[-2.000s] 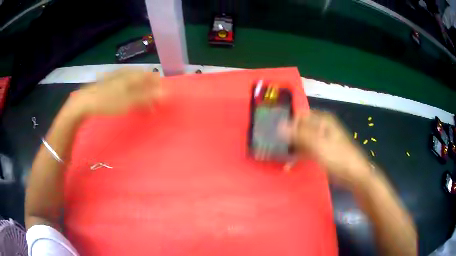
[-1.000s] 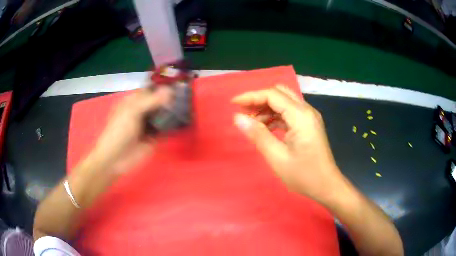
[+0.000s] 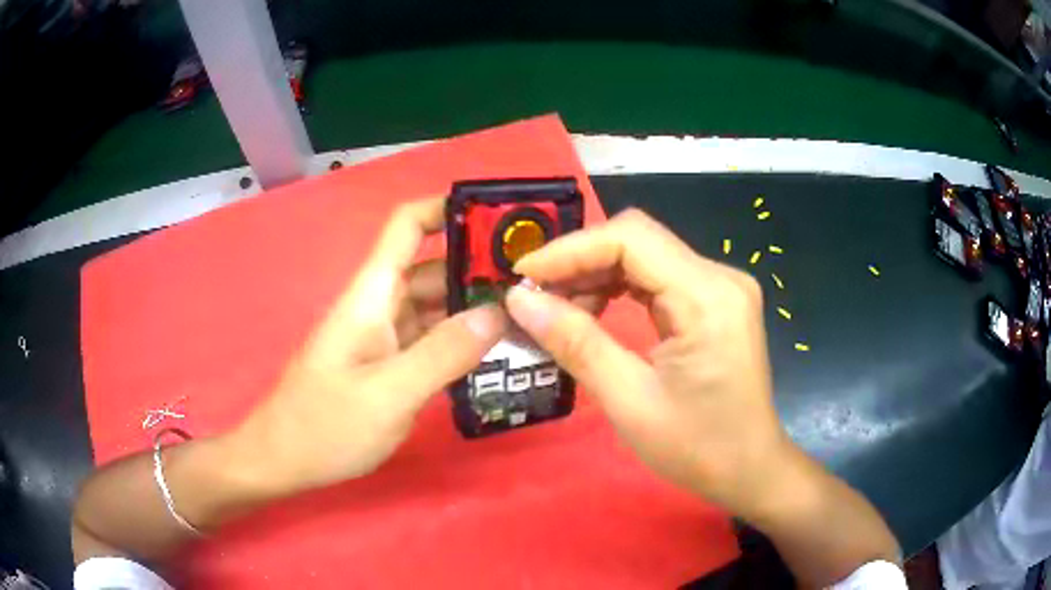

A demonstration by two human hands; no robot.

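A half-assembled phone unit (image 3: pixel 515 395) is upright in the picture over the red mat (image 3: pixel 484 507), its insides showing. A gold disc (image 3: pixel 524 239) in a black ring sits in its red upper end. Silver-white parts show at its lower end. My left hand (image 3: pixel 369 357) holds the phone by its left side, thumb across the middle. My right hand (image 3: pixel 657 334) has thumb and index fingertip close together just below the disc. Whether something small is between those fingertips I cannot tell clearly. The fingers behind the phone are partly hidden.
Small yellow pieces (image 3: pixel 777 280) lie scattered on the dark bench to the right. Several phone units (image 3: pixel 955 243) are clustered at the far right. A pale post (image 3: pixel 248 87) stands at upper left by the white edge rail (image 3: pixel 784 159) and green conveyor (image 3: pixel 645 87). White cloth shows at lower right.
The phone in my left hand has moved from the upper left to the centre. My right hand has closed in from the right onto its upper part. The view has shifted right.
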